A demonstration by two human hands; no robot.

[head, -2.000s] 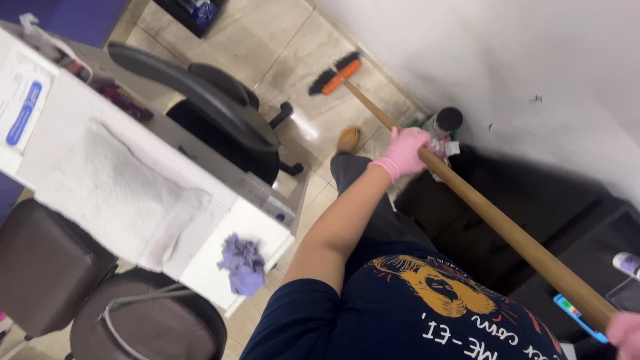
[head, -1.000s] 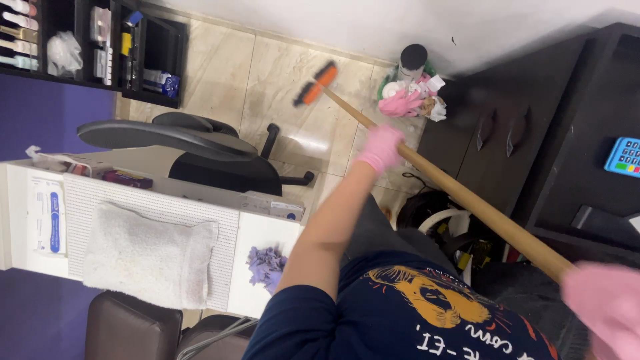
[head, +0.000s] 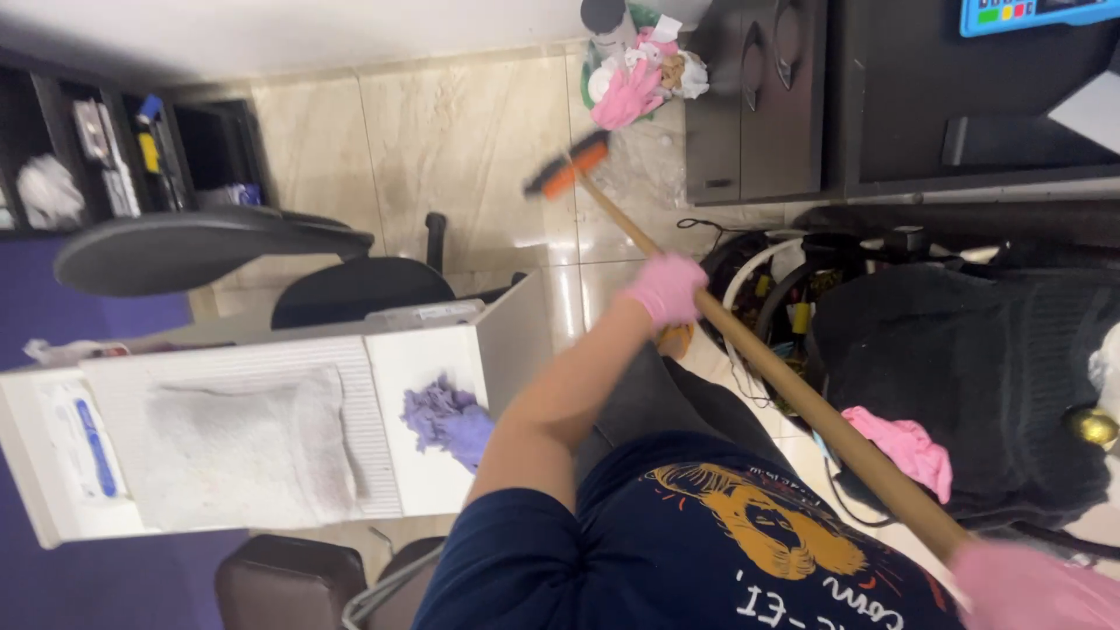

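Note:
My left hand [head: 669, 290], in a pink glove, is closed around the wooden handle of a broom [head: 787, 385] partway along it. At the lower right edge my right hand [head: 1032, 582], also pink-gloved and partly cut off, grips the upper end of the handle. The orange and black broom head [head: 569, 166] is slightly blurred over the beige tiled floor. Just beyond it, a pile of waste with a pink glove [head: 628, 94] and crumpled paper sits in a green-edged container by the wall, beside a black-capped bottle [head: 606, 24].
A black wheeled chair [head: 359, 289] stands at a white table [head: 437, 350] bearing a towel and a crumpled purple cloth. Dark cabinets [head: 757, 131] are at the upper right. Below them are cables, dark fabric [head: 989, 332] and a pink cloth [head: 906, 451]. Brown padded seats [head: 289, 582] stand below the table.
The broom head has moved nearer the waste pile and the cabinets. Both hands keep hold of the handle. The view has shifted and turned.

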